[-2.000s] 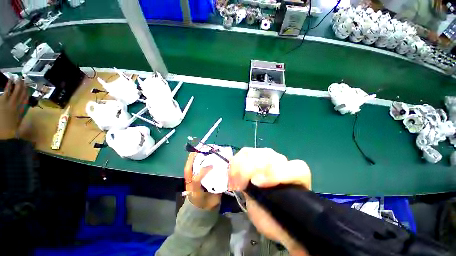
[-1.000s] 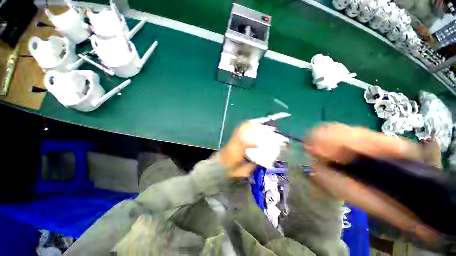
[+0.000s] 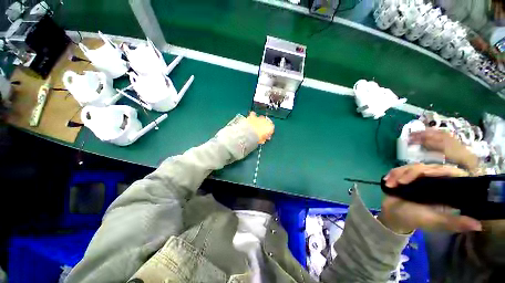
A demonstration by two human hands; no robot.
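Observation:
My left hand [image 3: 260, 127] is over the green bench at the front of the silver-grey screw feeder [image 3: 280, 77]; its fingertips are hard to make out and I cannot tell whether it holds anything. My right hand [image 3: 412, 207] grips the black electric screwdriver [image 3: 437, 190], which lies level with its thin bit pointing left above the bench's front edge. At the right, another person's hand [image 3: 446, 146] rests on a white housing [image 3: 411, 142].
Several white units with antennas [image 3: 113, 126] stand at the left on and beside brown cardboard [image 3: 61, 113], with a cream tube [image 3: 40, 104]. A white housing with a black cable [image 3: 375, 99] lies at the right back. Blue bins [image 3: 302, 232] sit below the bench edge.
My left hand has left the white unit it held and moved up to the feeder. My right hand has moved the screwdriver away from that unit. Another person's hand shows at the right.

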